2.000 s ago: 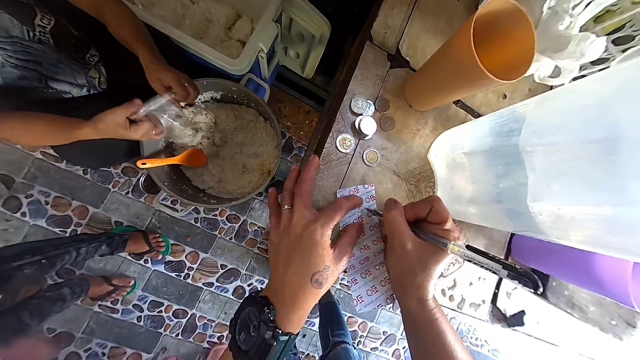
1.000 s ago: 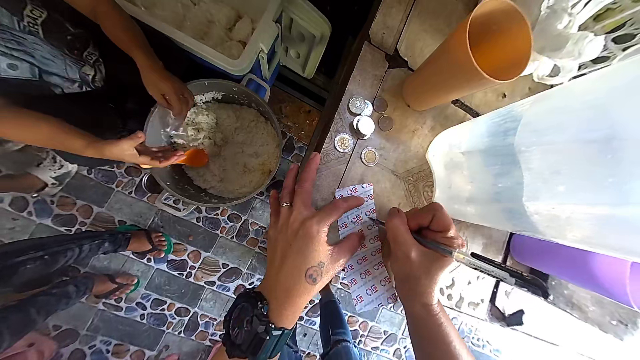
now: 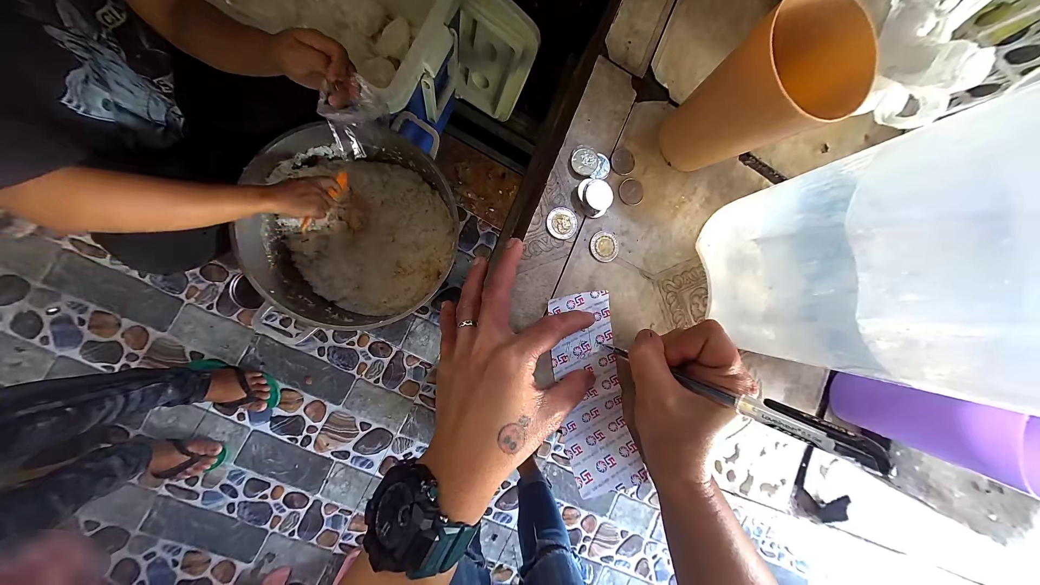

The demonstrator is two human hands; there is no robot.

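My left hand, with a ring and a wristwatch, lies spread at the tiled counter's edge. Its thumb and index fingertip rest on a narrow strip of printed paper, and nothing is held in it. My right hand grips a black and clear pen, its tip touching the paper to the right of my left fingers. Beyond the paper, several coins sit on the counter, some of them stacked.
An orange plastic cup and a large translucent container stand on the counter, with a purple one alongside. At left, another person handles a plastic bag and orange spoon over a large metal pot, beside an open cooler.
The other person's one hand has lifted a plastic bag away from the pot's contents, and the other now grips the orange spoon. My hands have stayed nearly in place on the paper.
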